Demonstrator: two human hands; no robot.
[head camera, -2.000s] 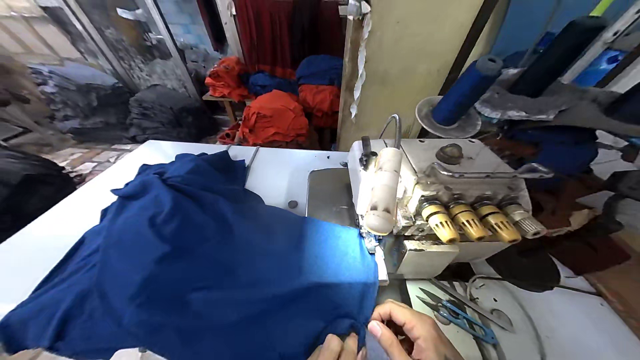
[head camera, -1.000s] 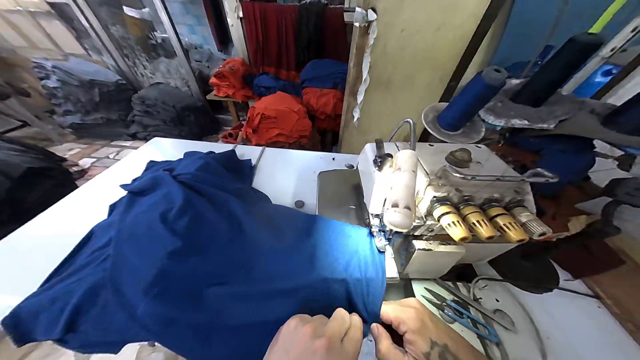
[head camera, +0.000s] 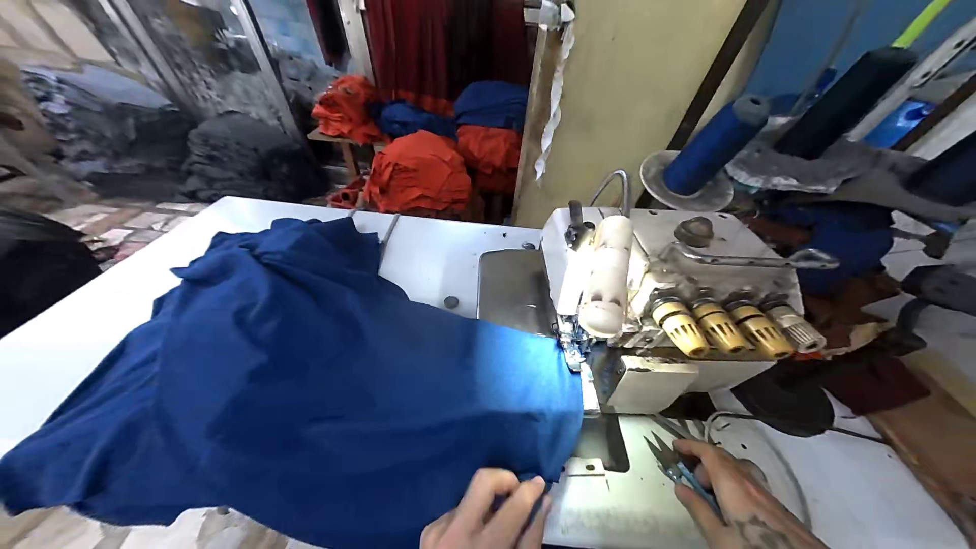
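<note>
Blue fabric (head camera: 328, 366) lies spread over the white table, its right edge at the presser foot (head camera: 573, 354) of an overlock sewing machine (head camera: 679, 267). My left hand (head camera: 492, 511) pinches the fabric's near edge at the bottom middle. To the right, my right hand (head camera: 724, 488) has its fingers around the blue handles of thread snips (head camera: 682, 469), whose blades point up and left over the machine's base plate. A lit lamp (head camera: 608, 278) shines on the cloth beside the foot.
Yellow tension knobs (head camera: 713, 328) line the machine's front. A blue thread cone (head camera: 717, 145) stands behind it on a white disc. Beyond the white table's (head camera: 435, 263) far edge are piles of orange cloth (head camera: 419, 171) and dark cloth (head camera: 244, 156). A curved cable lies at the right.
My right hand has let go of the fabric edge, moved right and taken hold of the snips, which lay on the machine's base plate. My left hand remains at the fabric's near edge.
</note>
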